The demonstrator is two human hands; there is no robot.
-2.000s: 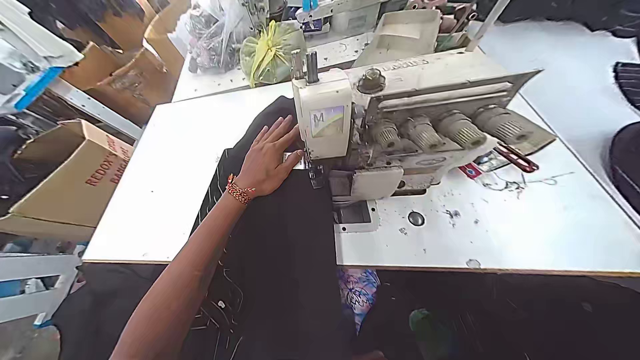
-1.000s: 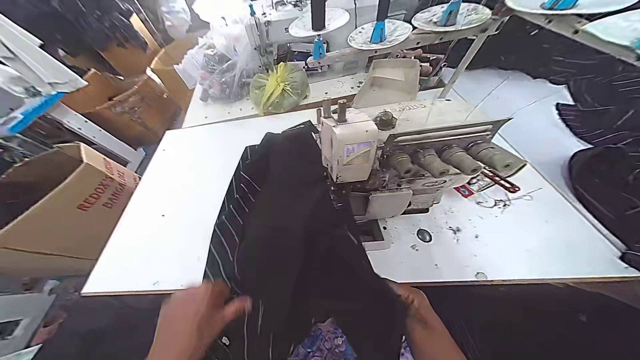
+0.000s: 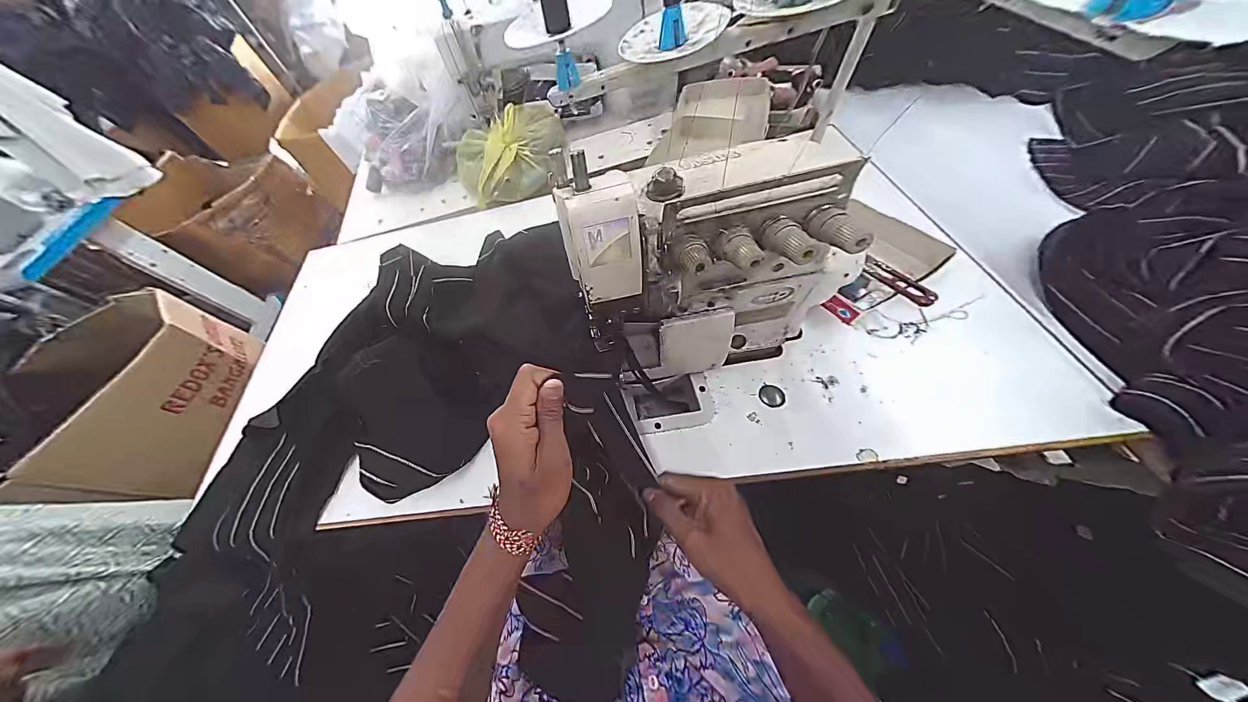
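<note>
Black fabric with thin pale stripes [image 3: 419,341] lies over the left part of the white table and hangs past its front edge. One end of it reaches the needle area of a cream overlock sewing machine [image 3: 770,283]. My left hand [image 3: 531,444], with a beaded bracelet at the wrist, is closed on the fabric just in front of the presser foot. Lower and to the right, my right hand [image 3: 707,522] pinches the fabric's right edge between thumb and fingers, near the table's front edge. The presser foot is partly hidden by the machine head and fabric.
Red-handled scissors or snips [image 3: 902,283] and loose thread lie right of the machine. Dark striped fabric [image 3: 1160,234] is heaped at the right. A yellow-green plastic bag [image 3: 512,151] and thread cones stand behind. An open cardboard box [image 3: 127,400] is at the left, with part of another person's hand [image 3: 29,663] below.
Since one second ago, my left hand has moved up and right to the fabric near the presser foot. The fabric is spread differently, with more of it at the left.
</note>
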